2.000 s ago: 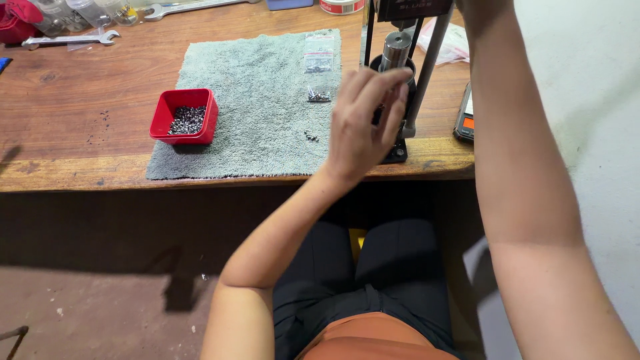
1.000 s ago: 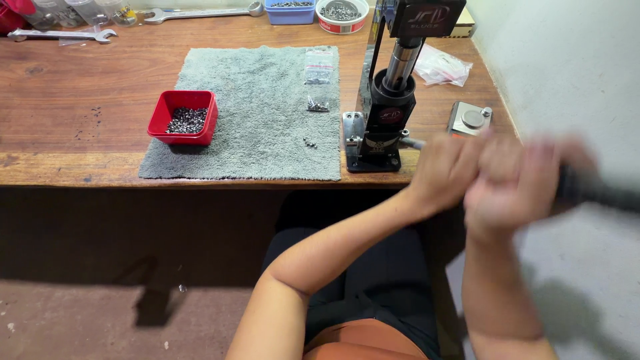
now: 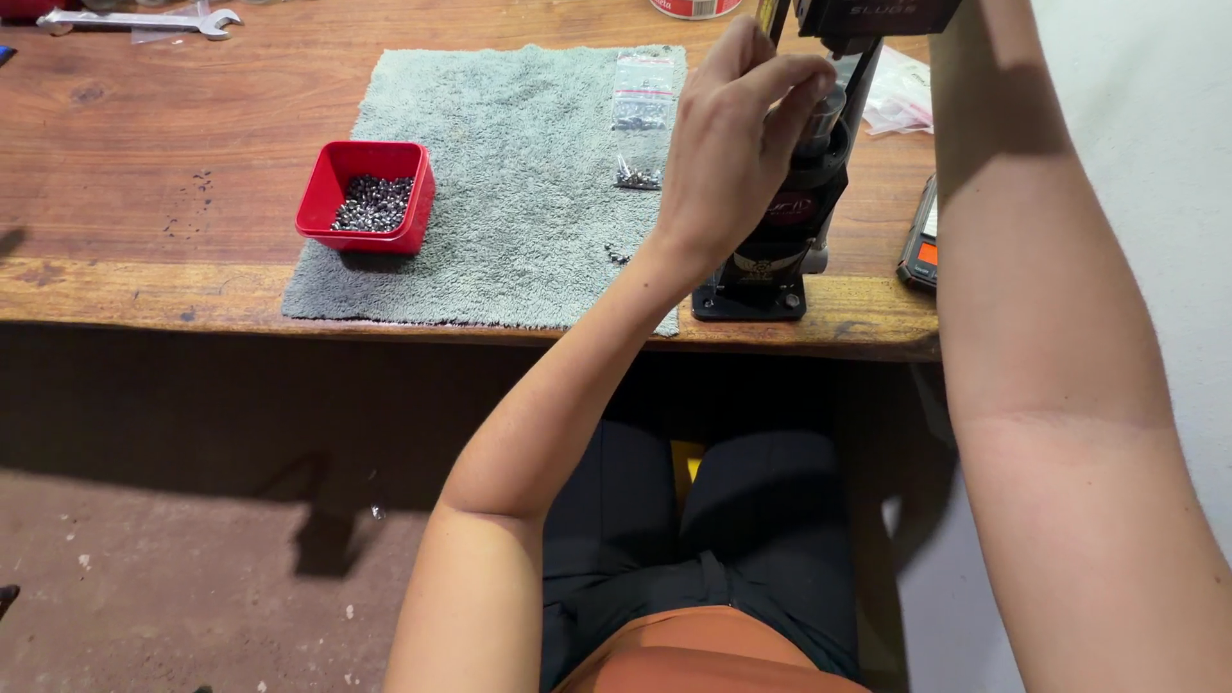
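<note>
My left hand [image 3: 736, 144] is raised at the black hand press [image 3: 770, 260], its thumb and fingertips pinched together just above the press's metal cylinder. Whether a small piece sits between those fingertips cannot be seen. My right arm reaches up along the right side, and the hand is beyond the top edge of the view. A red plastic box [image 3: 420, 217] of small dark and shiny metal pieces [image 3: 373, 204] stands on a grey-green towel [image 3: 520, 192]. Small zip bags [image 3: 643, 96] lie on the towel left of my hand, with a few loose pieces [image 3: 616, 254] below them.
An open-end wrench [image 3: 144, 21] lies at the back left. Behind the press is a clear plastic bag [image 3: 900, 91], and a small digital scale [image 3: 921, 236] sits by my right arm. A round tin [image 3: 695, 8] shows at the back. The wooden table's front edge [image 3: 462, 332] runs before my lap.
One second ago both hands were together on the lever at the right. Since then my left hand has moved to the press's cylinder, and my right hand has gone up out of view.
</note>
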